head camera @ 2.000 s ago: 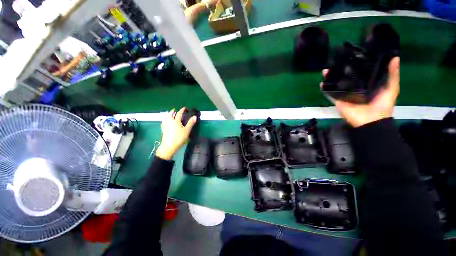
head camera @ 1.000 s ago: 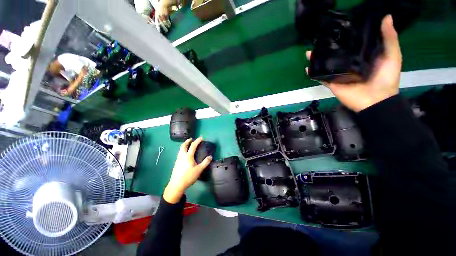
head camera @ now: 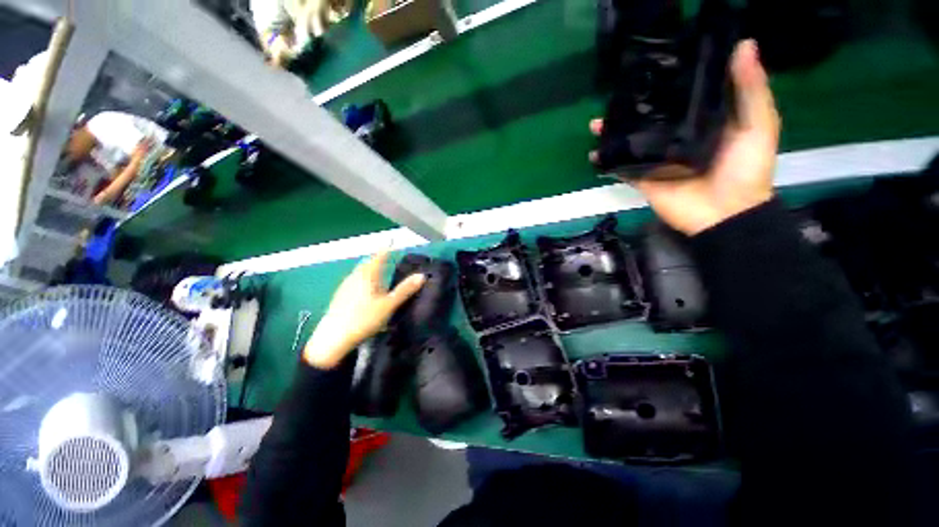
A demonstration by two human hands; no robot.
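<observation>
My left hand (head camera: pixel 355 312) is over the bench at left centre, its thumb and fingers around the edge of a black outer cover (head camera: pixel 424 293). Two more closed-side covers lie just below, one of them here (head camera: pixel 445 381). My right hand (head camera: pixel 716 160) holds a dark black unit (head camera: pixel 664 98) over the conveyor; its details are too dark to tell. Open housing halves with ribs and a central hole lie in the middle of the bench, such as this one (head camera: pixel 587 273) and a larger one (head camera: pixel 647 410). Another cover (head camera: pixel 674 278) lies beside them.
A green conveyor (head camera: pixel 494 134) with a white rail (head camera: pixel 535 211) runs behind the bench. A pale metal post (head camera: pixel 340 154) slants across it. A white fan (head camera: pixel 93 412) stands at left. A thin pale hook (head camera: pixel 301 329) lies on the bench. Black parts crowd the right side. Another person's arm shows upper left.
My left hand has moved up from the lower covers to the cover near the rail, which now lies nearer the other covers. My right hand still holds the dark unit, now slightly further left.
</observation>
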